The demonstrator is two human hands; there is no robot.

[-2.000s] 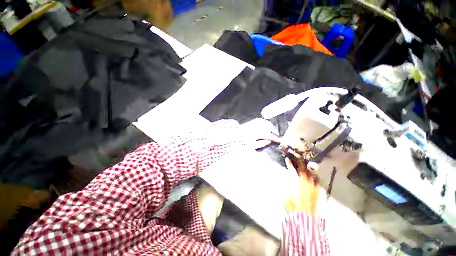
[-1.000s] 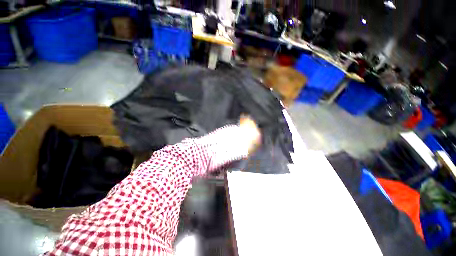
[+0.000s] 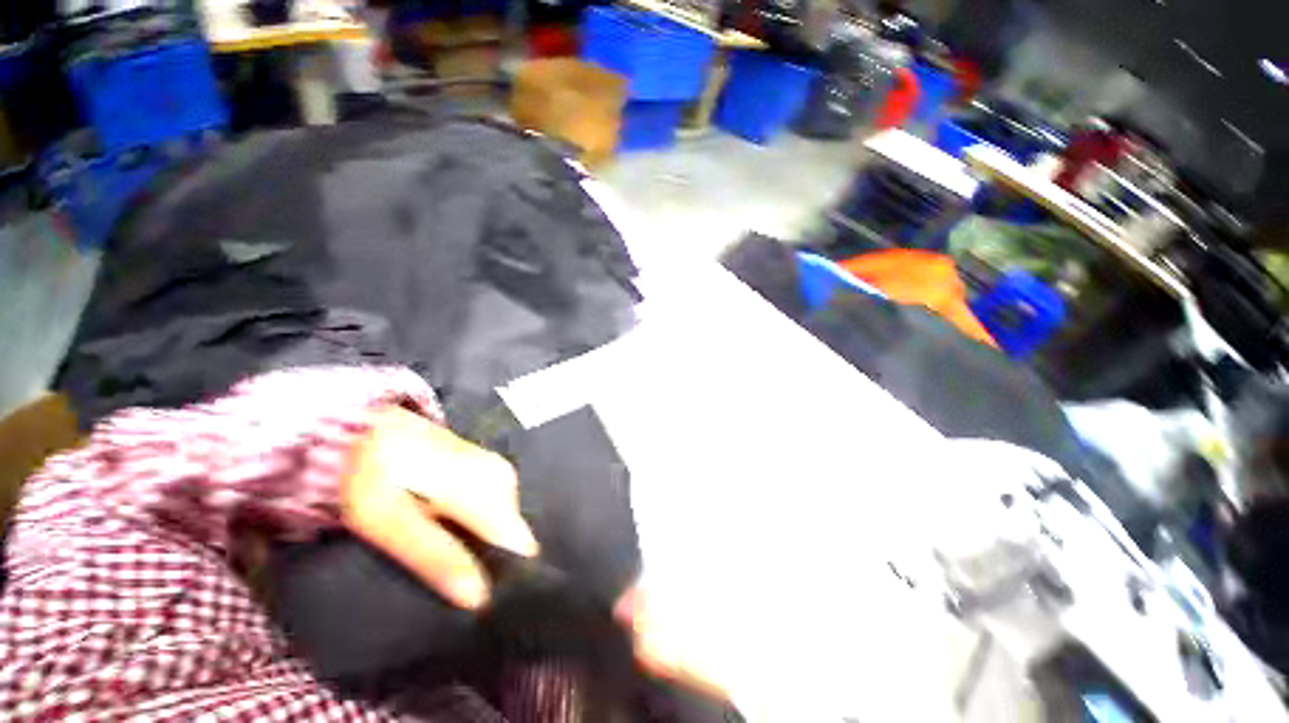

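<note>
My left hand (image 3: 424, 494) is at the lower left, its thumb and fingers closed on a piece of black fabric (image 3: 577, 494). The piece hangs over the front edge of the white table and towards my lap. My right hand (image 3: 664, 643) is at the bottom centre, partly hidden and blurred, with its fingers at the right side of the same fabric. Whether it grips the fabric is not clear. A big heap of black fabric (image 3: 424, 240) lies beyond my left arm.
The white table (image 3: 763, 494) extends right to the white sewing machine (image 3: 1011, 551), blurred at the lower right. More black fabric (image 3: 933, 353) lies along the table's far side, near an orange piece (image 3: 919, 283). Blue bins (image 3: 643, 57) and a cardboard box (image 3: 568, 106) stand behind.
The view has swung right from the cardboard box and heap. My left hand has come back from the heap and now holds black fabric near my body. My right hand has come into view.
</note>
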